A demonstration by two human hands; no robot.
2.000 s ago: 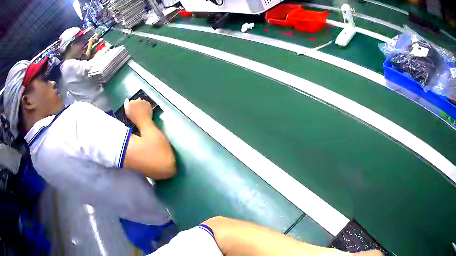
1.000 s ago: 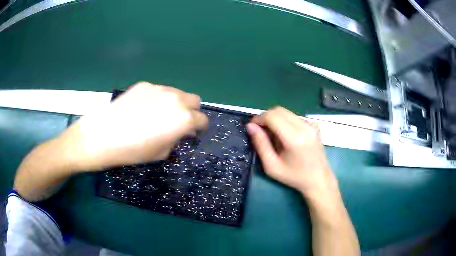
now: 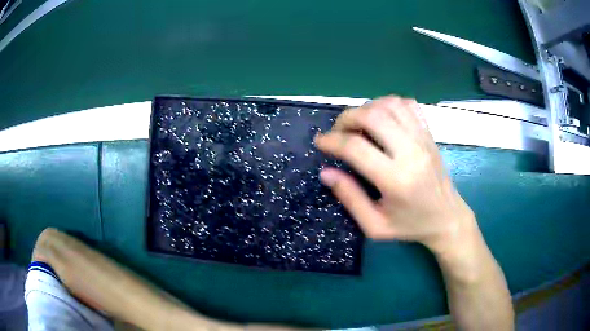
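Note:
A flat black parts tray (image 3: 360, 258) with a low rim lies in front of me. Many tiny glinting ring parts (image 3: 226, 187) are scattered in it, thinner towards the upper right. My right hand (image 3: 382, 171) is over the tray's right side, thumb and index finger apart, with nothing visible between them. It hides part of the tray's right rim. My left forearm crosses the lower left, and my left hand is cut off by the bottom edge.
A dark fixture strip (image 3: 510, 85) with a row of round seats lies on the green belt at the upper right, beside a metal machine frame (image 3: 550, 116). A pale rail (image 3: 77, 123) runs behind the tray.
My view swung from the neighbouring workers to the tray. My left hand has left the tray and gone out of the picture. My right thumb and fingers have spread apart over the tray.

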